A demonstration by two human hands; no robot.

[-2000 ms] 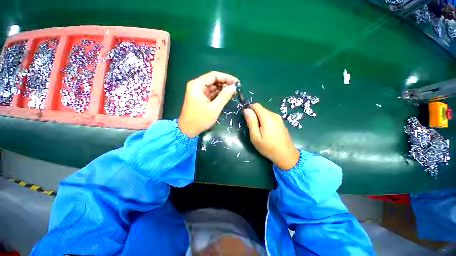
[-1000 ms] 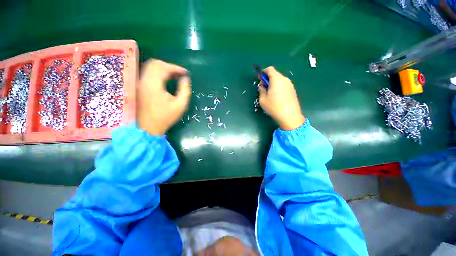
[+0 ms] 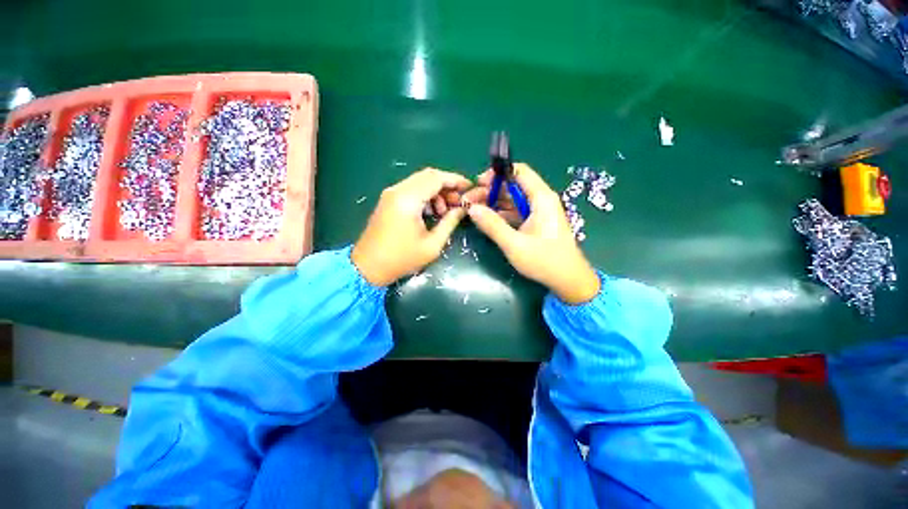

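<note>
My left hand [image 3: 410, 225] and my right hand [image 3: 539, 239] meet fingertip to fingertip over the bench. A tiny silvery part [image 3: 465, 203] shows between the fingertips, small and partly hidden. My right hand also holds the side cutters [image 3: 507, 182], dark jaws pointing away from me and blue handles in the palm. A small loose pile of silvery parts [image 3: 597, 189] lies just right of my right hand, partly hidden by it. Thin pale scraps [image 3: 461, 273] lie scattered on the bench below my hands.
A salmon-pink compartment tray [image 3: 307, 169] filled with silvery parts sits at left on the green bench [image 3: 478, 328]. At right are a silvery heap [image 3: 847, 256], a yellow box with a red knob [image 3: 862, 190] and a grey metal bar [image 3: 846, 140]. A white piece [image 3: 666, 131] lies beyond the pile.
My left hand has come from beside the tray back to my right hand, and their fingertips now meet. The side cutters now point straight away from me. The view has shifted.
</note>
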